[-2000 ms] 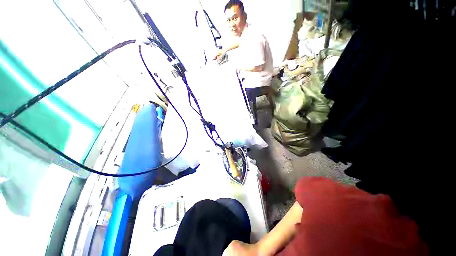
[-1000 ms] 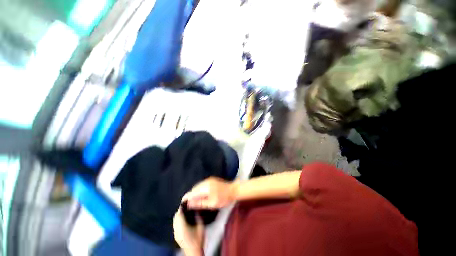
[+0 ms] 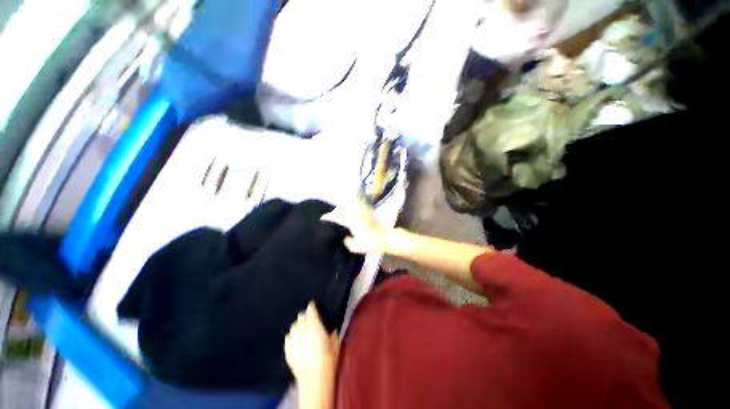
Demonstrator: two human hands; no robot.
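The black garment lies bunched and spread over the white-covered ironing table, with the dark-blue padded arm showing below it. My right hand is at the garment's upper right edge, thumb and fingers apart, touching the cloth. My left hand is at the edge nearest my body, fingers curled on the cloth; blur hides the exact grip. The steam iron with its tan handle rests just beyond my right hand, untouched.
The white table bears a small slotted inset plate. Bright blue support bars and a second blue pad stand behind. Olive-khaki cloth is heaped beyond the iron. Black cloth fills the right side.
The view has swung and tilted down. My hands, together at the garment's near edge a second ago, are now apart. The garment lies more spread out.
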